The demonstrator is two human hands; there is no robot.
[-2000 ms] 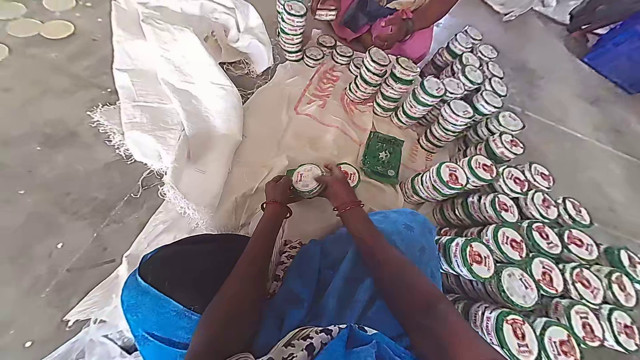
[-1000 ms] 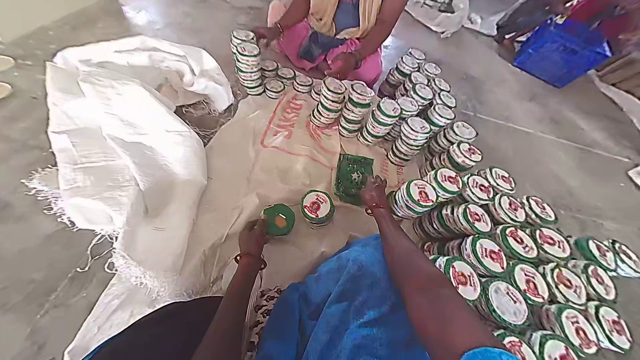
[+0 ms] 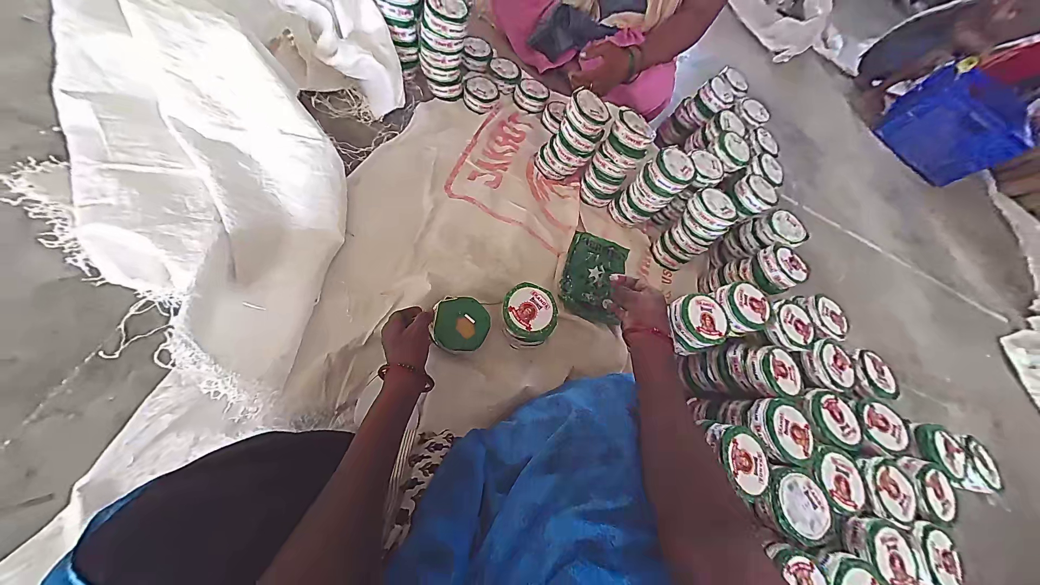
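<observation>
My left hand holds a round container by its left side; its top is green with a small orange-brown patch. Right of it, on the cloth sack, stands another round container with a white, red-printed top and a green rim, untouched. My right hand rests its fingers on the lower right edge of a green printed packet that lies on the sack; whether the fingers grip it I cannot tell.
Many stacks of similar round containers line the right side, with more stacks at the far edge. A seated person's hand is beyond. White woven sacking lies at left, a blue crate at far right.
Two seconds ago both my hands were together at a white-topped container. They have since parted, the left to the green-topped container and the right to the green packet.
</observation>
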